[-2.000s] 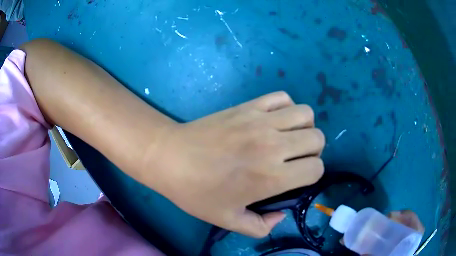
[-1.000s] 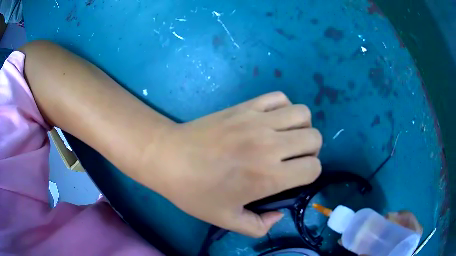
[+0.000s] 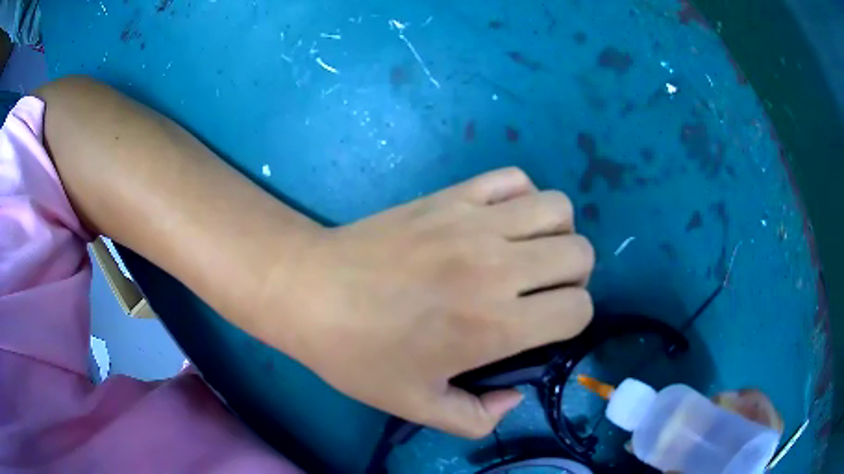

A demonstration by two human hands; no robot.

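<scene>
My left hand [image 3: 463,296] lies palm down, its fingers curled over a black headphone frame [image 3: 514,373] at lower centre; fingertips are hidden beneath. A glossy C-shaped yoke [image 3: 639,326] curves out to the right of the hand. My right hand [image 3: 751,409], mostly cut off and hidden at lower right, holds a translucent white squeeze bottle [image 3: 701,428]. Its orange needle tip [image 3: 595,387] points left at the joint, close beside it; contact cannot be told. A thin dark wire [image 3: 714,294] runs up right from the yoke's knobbed end.
The worn blue-green bench [image 3: 305,111] has scratches and dark spots. A thin pale rod [image 3: 788,446] lies right of the bottle. A dark green surface [image 3: 787,83] runs beyond the bench edge. A cardboard box edge [image 3: 120,278] shows below the bench at left.
The whole view has shifted very slightly. Both hands, the frame and the bottle keep the same places relative to one another.
</scene>
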